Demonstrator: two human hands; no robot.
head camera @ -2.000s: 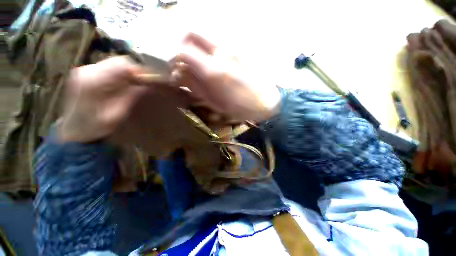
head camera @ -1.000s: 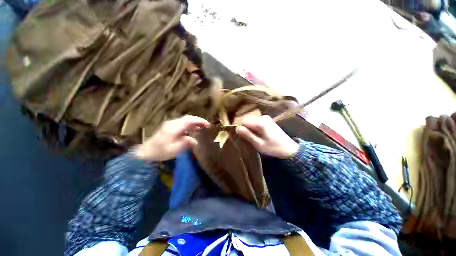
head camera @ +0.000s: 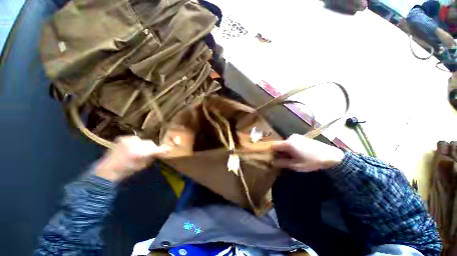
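A tan-brown handbag [head camera: 220, 172] lies at my lap against the table edge, its mouth spread open. My left hand [head camera: 133, 157] grips the top edge at the bag's left side. My right hand [head camera: 308, 154] grips the top edge at the right side. A zipper strip [head camera: 220, 125] crosses the opening, with a pale end piece [head camera: 233, 163] near the front edge. A long tan handle [head camera: 346, 95] loops out over the table on the right. My fingertips are partly blurred.
A large bag pile [head camera: 125, 60] lies at upper left. The white table [head camera: 300, 50] bears a hammer [head camera: 362, 135], partly hidden by my right sleeve, a red strip [head camera: 275, 92] along its edge and spotted sheets [head camera: 233, 27]. Stacked brown pieces [head camera: 443, 180] are at far right. Another person's arm [head camera: 426, 25] shows at upper right.
My hands have moved apart from the middle of the bag to its two sides, and the mouth has opened wide. A handle now stands out over the table.
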